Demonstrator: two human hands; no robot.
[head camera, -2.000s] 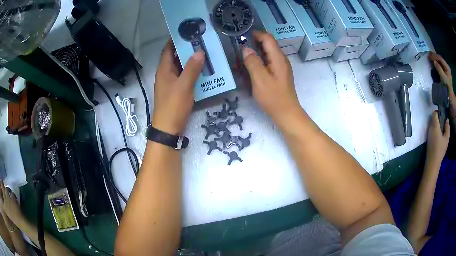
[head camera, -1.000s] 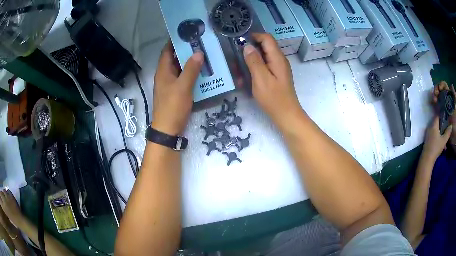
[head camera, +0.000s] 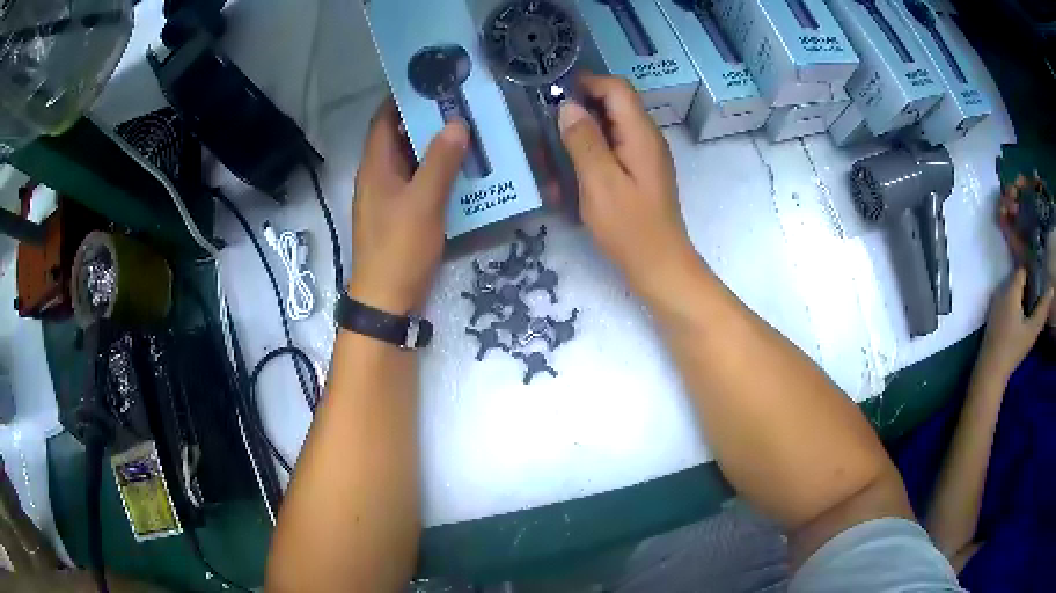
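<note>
My left hand (head camera: 408, 191) holds a pale blue retail box (head camera: 500, 185) upright, its front towards me, with a fan picture and "MINI FAN" on it; my thumb lies across the picture. My right hand (head camera: 620, 162) grips the handle of a dark grey mini fan (head camera: 530, 44), its round grille facing me, close beside the box's right edge. The top of the box is cut off by the picture's edge. A pile of small grey three-armed parts (head camera: 518, 310) lies on the white sheet just below the box.
Several packed boxes (head camera: 807, 72) stand at the back right. Two grey fans (head camera: 917, 220) lie at right. Left are a white cable (head camera: 294, 272), black cords, a black device (head camera: 237, 116) and a tape roll (head camera: 122, 276). At the right edge, another person's hands (head camera: 1017, 313) hold a dark fan.
The box and fan in my hands have stayed almost in place, shifting only very slightly. At the right edge, the other person's hands and the dark object in them have moved. The hands at lower left have shifted.
</note>
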